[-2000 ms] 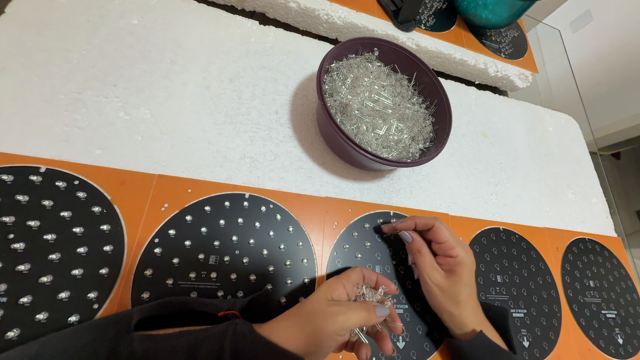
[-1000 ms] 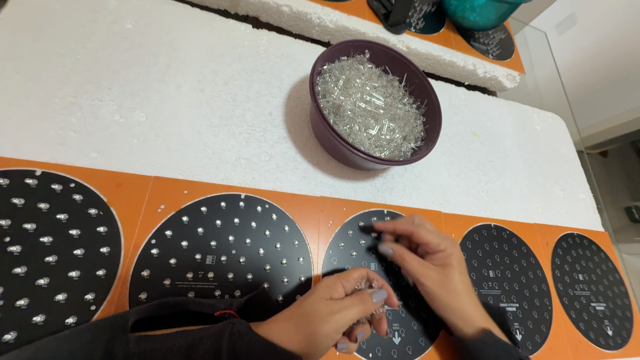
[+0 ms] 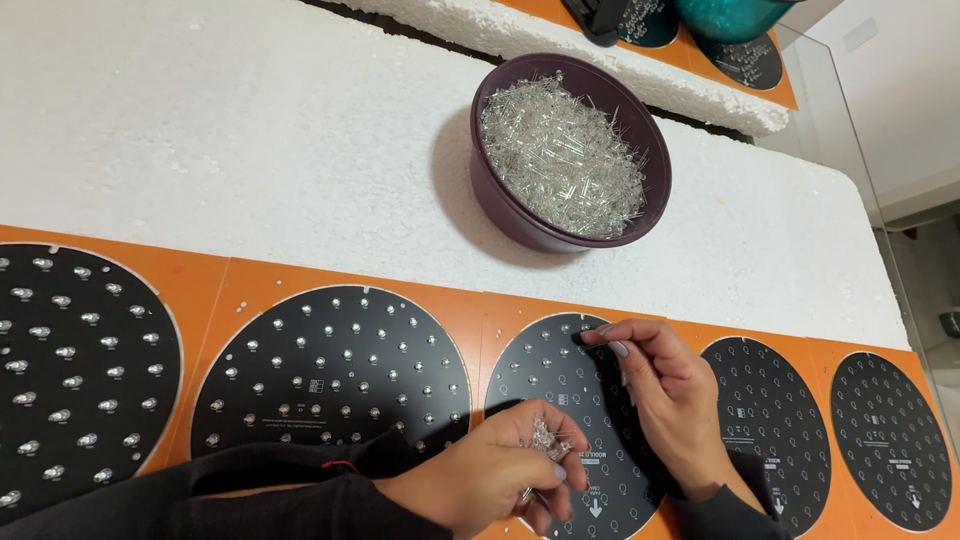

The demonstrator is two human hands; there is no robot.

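Observation:
My left hand (image 3: 517, 469) holds a small bunch of clear LEDs (image 3: 547, 439) with wire leads in its curled fingers, over the lower left of the middle round black circuit board (image 3: 562, 375). My right hand (image 3: 660, 375) is over the same board's upper right, thumb and forefinger pinched on what looks like one LED by its thin leads (image 3: 596, 346). Some LEDs sit in that board's upper left; its other visible positions show printed outlines. A purple plastic bowl (image 3: 574, 244) heaped with clear LEDs (image 3: 562, 161) stands beyond the hands on white foam.
Left of the middle board lie two round boards (image 3: 352, 375) (image 3: 82, 360) bearing many LEDs. At the right are two boards (image 3: 780, 405) (image 3: 889, 420) with printed outlines. A white foam slab (image 3: 225, 135) lies behind. Farther back stand a teal bowl (image 3: 739, 19) and a black object (image 3: 596, 19).
The fingers of my left hand have opened somewhat since a second ago, showing more of the LED bunch. My right hand stays over the middle board's upper part.

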